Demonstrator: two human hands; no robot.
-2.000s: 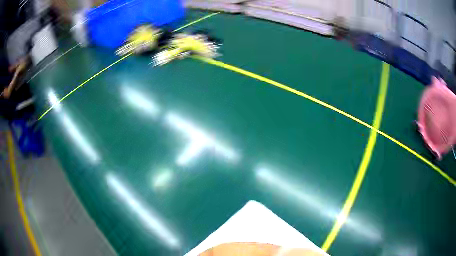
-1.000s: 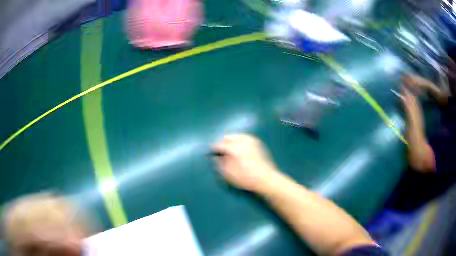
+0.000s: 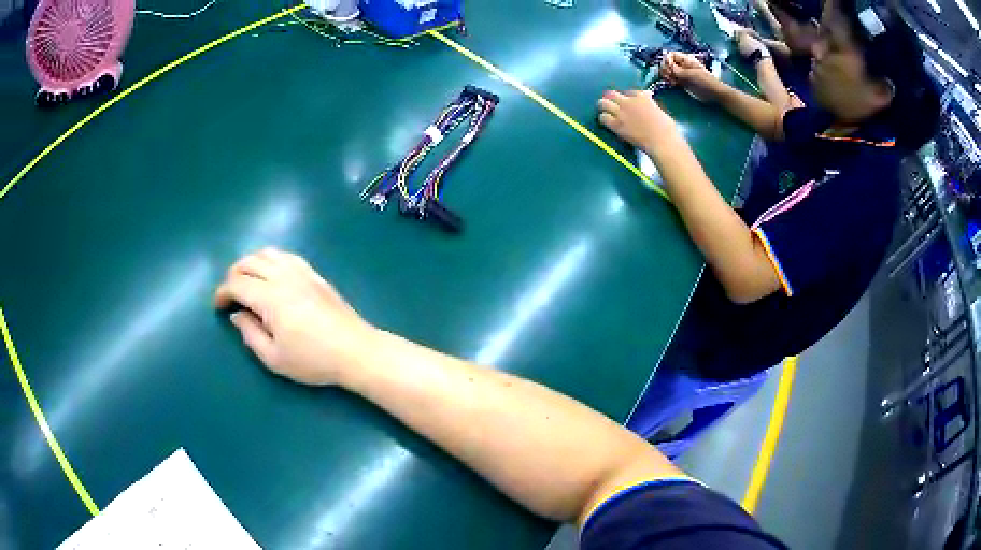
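My right hand [image 3: 285, 312] reaches in from the bottom right and rests palm-down on the green bench [image 3: 516, 355]. Its fingers are loosely curled, with a gap at the thumb, and no object shows in it. My left hand is out of the picture. A wire harness [image 3: 436, 156] of multicoloured wires lies beyond my right hand, not touched by it. It has dark connectors at its far and near ends and a white band on one branch. The corner of a white sheet [image 3: 161, 516] shows at the bottom left.
A pink fan [image 3: 77, 48] stands at the far left. A blue box [image 3: 403, 15] and loose thin wires lie at the far edge. A person [image 3: 828, 226] sits at the right, arms over the bench, with another person beyond. Other harnesses [image 3: 683, 32] lie near their hands. Yellow lines cross the bench.
The view has swung right, bringing the harness and the seated people into clear sight. My right hand appears further left in the picture. My left hand, blurred at lower left before, has left view.
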